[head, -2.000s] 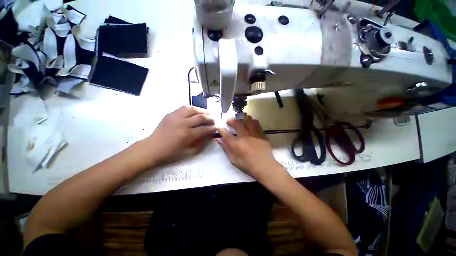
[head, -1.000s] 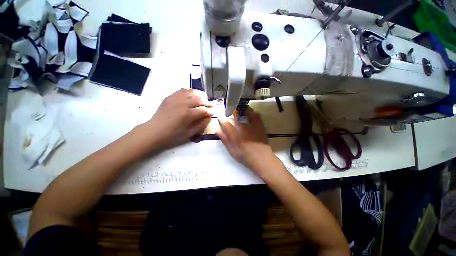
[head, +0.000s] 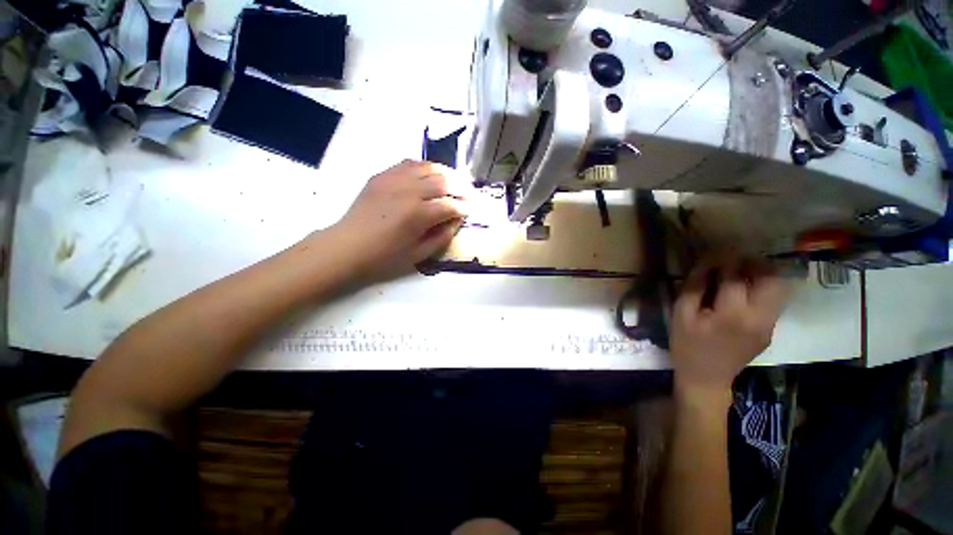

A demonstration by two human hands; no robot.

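Observation:
My left hand [head: 402,222] is at the lit left side of the needle area, its fingertips closed on a small pale and dark fabric piece [head: 443,148]. The dark part shows just above the fingers; the rest is hidden or glared out. The needle and presser foot [head: 536,225] are to the right of the fingertips. My right hand [head: 731,319] is blurred over the spot of the red-handled scissors, its fingers bent. The red loops are hidden, and I cannot tell if it grips them. The black-handled scissors [head: 644,313] lie just left of it.
The white sewing machine head [head: 669,99] spans the upper right. Dark fabric rectangles [head: 277,117] lie upper left, beside a heap of black-and-white pieces [head: 167,73]. Loose white pieces [head: 105,246] lie far left. A narrow dark strip [head: 543,271] runs along the bed's front edge.
My right hand has left the needle area and moved right to the scissors. My left hand stays by the needle. The view has shifted, so the machine appears farther right.

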